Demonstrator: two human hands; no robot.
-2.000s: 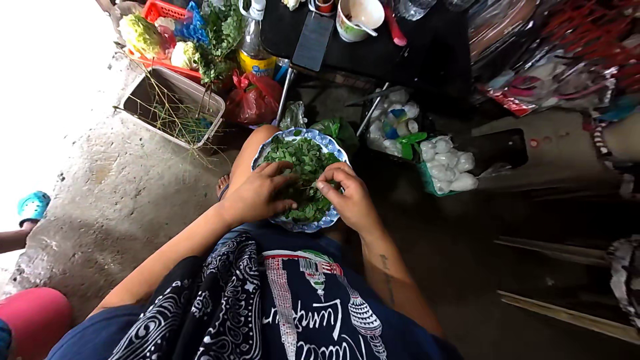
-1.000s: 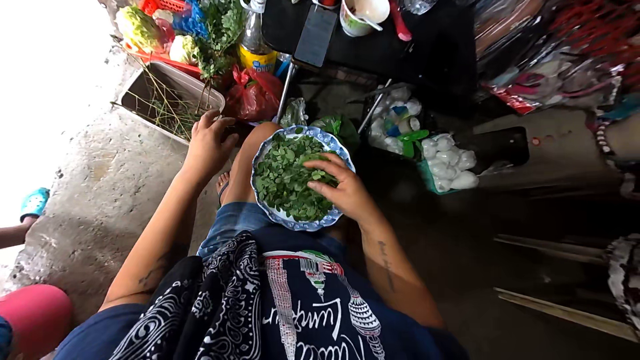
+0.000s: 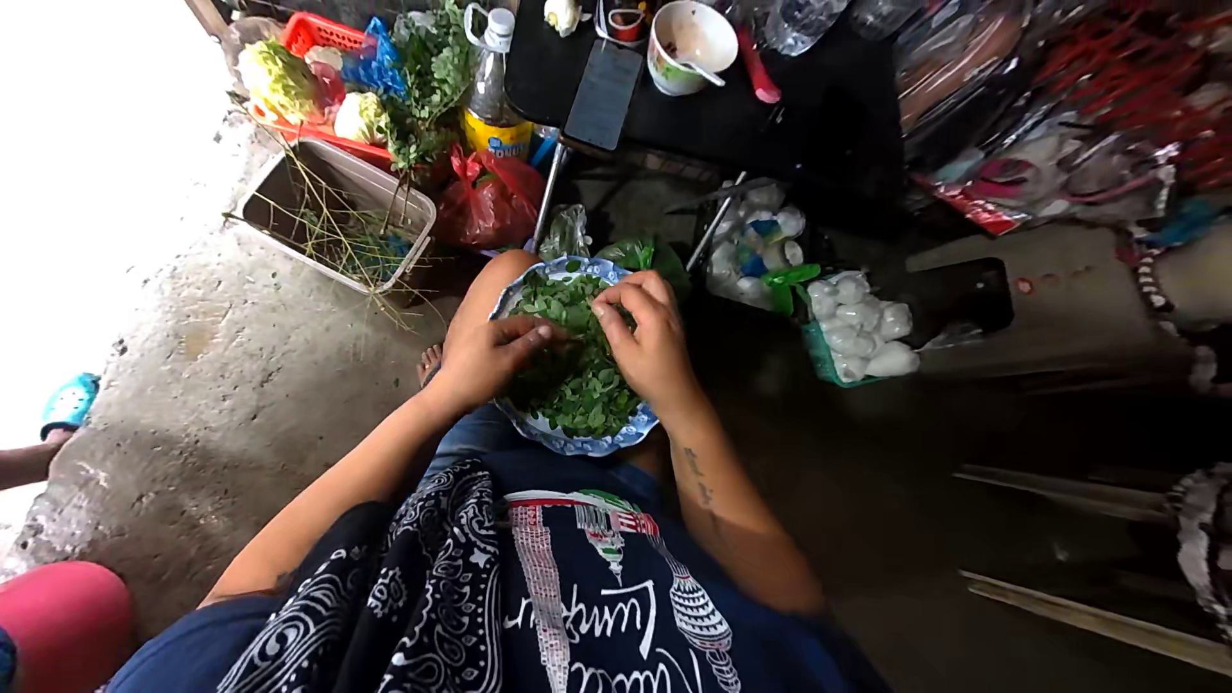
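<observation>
A blue-and-white plate with a wavy rim (image 3: 577, 445) rests on my lap, heaped with small green leaves (image 3: 589, 397). Over its left side is my left hand (image 3: 496, 354), thumb and fingertips close together; whether a stem or leaf is between them cannot be made out. My right hand (image 3: 647, 339) is above the plate's right side with thumb and forefinger pinched near the leaves, and what they may hold is too small to tell. A rectangular grey bin (image 3: 361, 281) holding thin bare stems (image 3: 337, 226) stands on the floor at the upper left.
A black table (image 3: 693, 130) ahead bears a phone (image 3: 603, 94), a bowl with a spoon (image 3: 691, 48) and other items. Near it are a red plastic bag (image 3: 489, 204), a bottle (image 3: 493, 91) and a basket of white bundles (image 3: 857, 332). A person's foot in a blue clog (image 3: 69, 402) shows at left.
My left hand was over the plate, then beside the bin, and is now back over the leaves. My right hand has stayed over the plate while its fingers changed pose.
</observation>
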